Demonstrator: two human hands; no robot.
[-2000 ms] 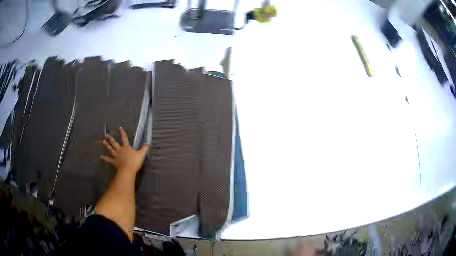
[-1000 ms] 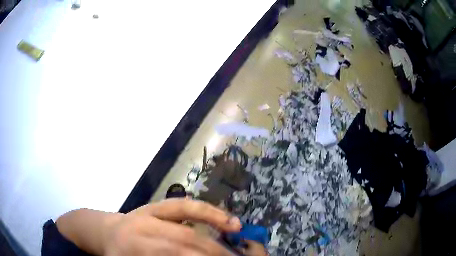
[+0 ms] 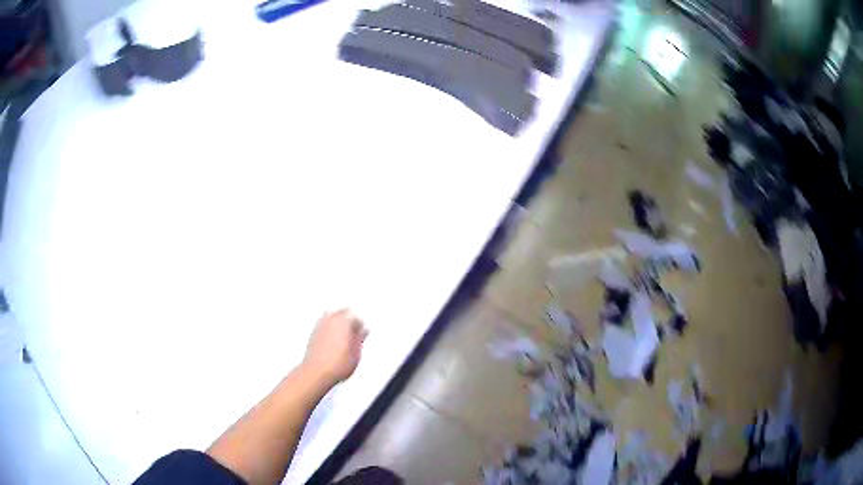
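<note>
My left hand [image 3: 338,346] is over the white table [image 3: 237,218], near its right edge, with its fingers curled in. Nothing shows in it. Its forearm comes from the bottom left, in a dark sleeve. My right hand is out of the picture. Grey-brown cut panels [image 3: 440,59] lie side by side on the far part of the table, out of reach of my hand, with thin pale lines between them.
A dark curved object [image 3: 166,62] stands at the far left, blurred. A blue item [image 3: 287,8] is at the top edge. Right of the table's dark edge, fabric scraps [image 3: 568,407] lie on the yellowish floor [image 3: 700,313]. A dark heap [image 3: 771,161] is at the far right.
The view has swung from the panels to the floor, then to another stretch of table. The blue item by my fingers a second ago does not show in my left hand now.
</note>
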